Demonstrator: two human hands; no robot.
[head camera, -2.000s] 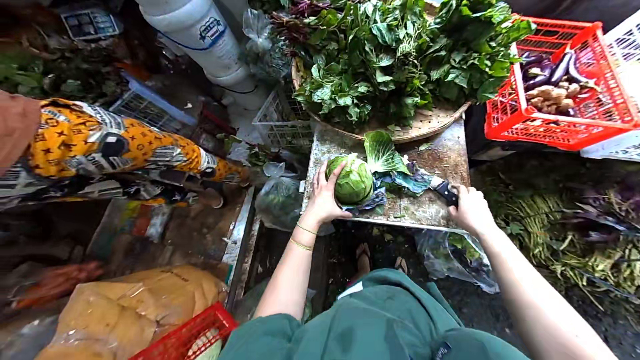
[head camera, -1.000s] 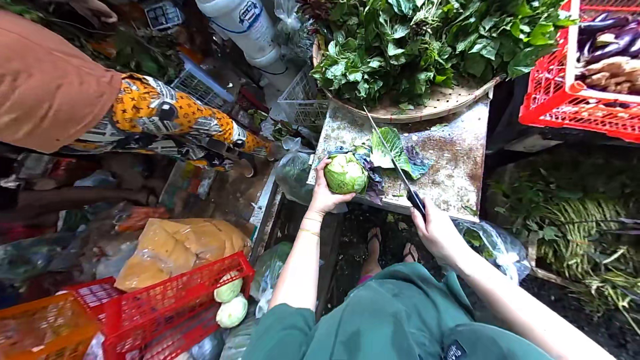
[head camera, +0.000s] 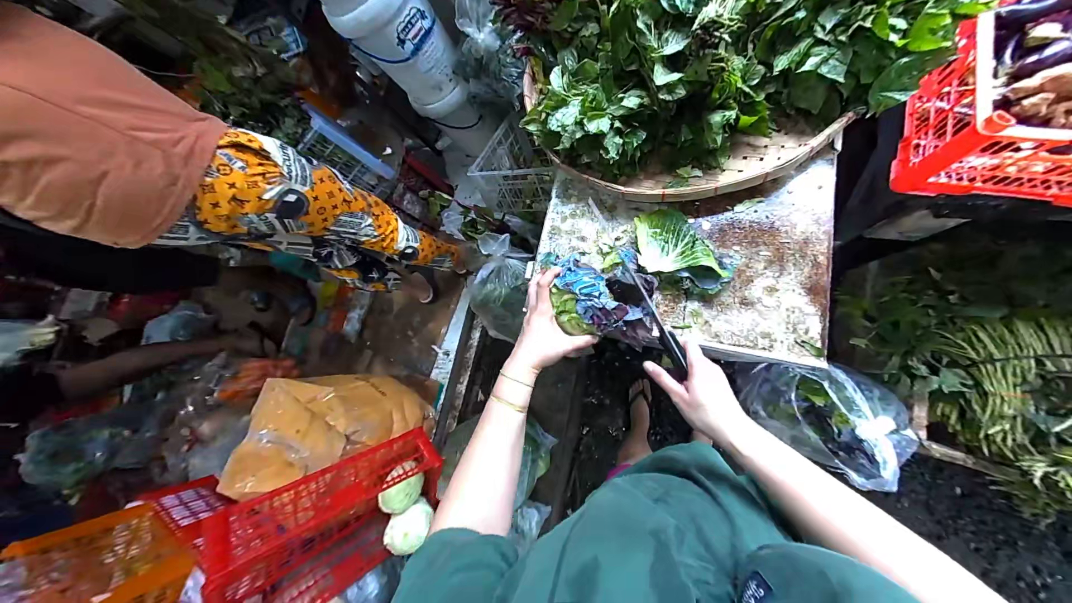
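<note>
My left hand (head camera: 548, 328) grips a green cabbage (head camera: 571, 311) at the near left edge of a stained worktop (head camera: 775, 285). Blue and purple scraps, whose kind I cannot tell, lie over and beside the cabbage. My right hand (head camera: 699, 389) holds a long knife by its black handle (head camera: 672, 350), its narrow blade (head camera: 624, 268) slanting up and left over the worktop beside the cabbage. A detached cabbage leaf (head camera: 674, 243) lies on the worktop, right of the blade. The fingertips of my left hand are partly hidden behind the cabbage.
A woven bamboo tray (head camera: 766, 159) heaped with leafy greens (head camera: 662, 75) covers the worktop's far side. A red crate (head camera: 946, 126) stands at the right, another red crate (head camera: 318, 511) with pale cabbages (head camera: 409, 526) at lower left. A person in patterned trousers (head camera: 310, 209) is at the left. A plastic bag (head camera: 837, 427) hangs at the near edge.
My left hand has turned the cabbage, and the scraps now cover part of it. The knife has moved left, closer to the cabbage. The leaf still lies on the worktop.
</note>
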